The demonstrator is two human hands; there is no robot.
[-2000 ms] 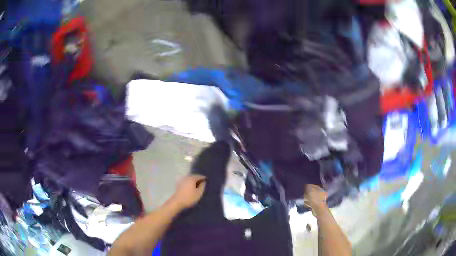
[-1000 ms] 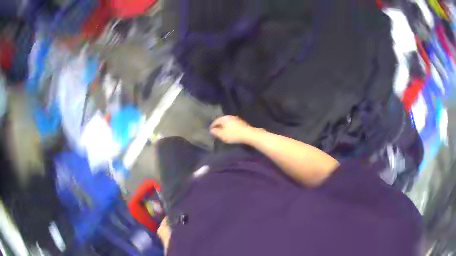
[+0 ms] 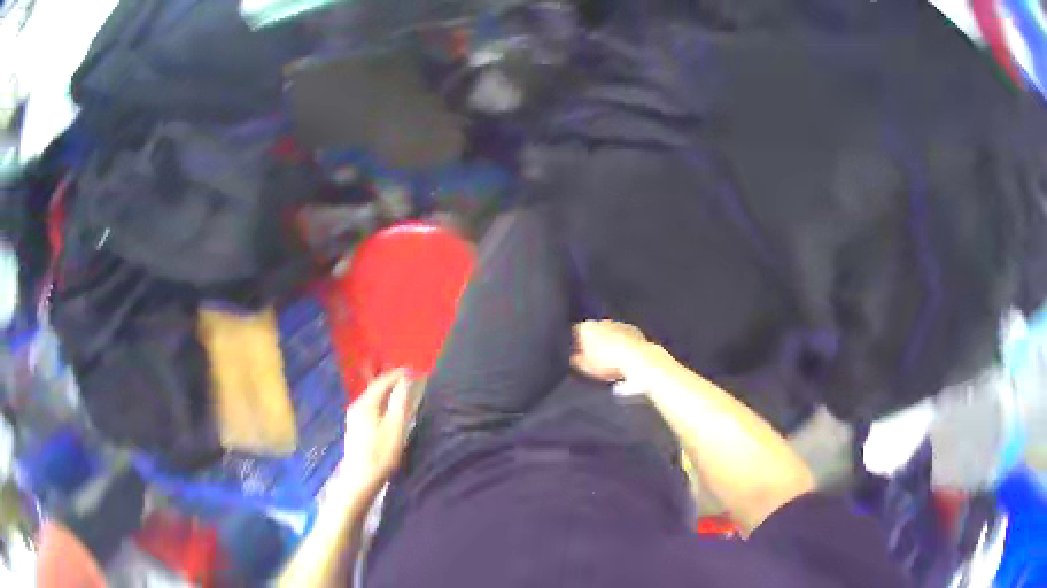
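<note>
A large dark cloth pile (image 3: 677,241) with thin purple-blue seam lines fills the upper right. My right hand (image 3: 614,350) is curled at its lower left edge, beside my dark-clothed thigh (image 3: 499,333). Whether its fingers pinch the cloth is too blurred to tell. My left hand (image 3: 381,423) is at the lower edge of a round red stool seat (image 3: 408,293). Its fingertips overlap the red edge, and I cannot tell whether they grip it.
More dark cloth (image 3: 189,207) is heaped at the left. A tan wooden board (image 3: 247,379) lies below it, beside a blue slatted surface (image 3: 304,368). A blurred grey-brown flat thing (image 3: 373,109) is beyond the stool. Blurred red and blue items are at the lower left.
The view has shifted, bringing the red stool and tan board into sight. My left hand, mostly cut off a second ago, now shows at the stool. My right hand is beside my thigh and the dark cloth.
</note>
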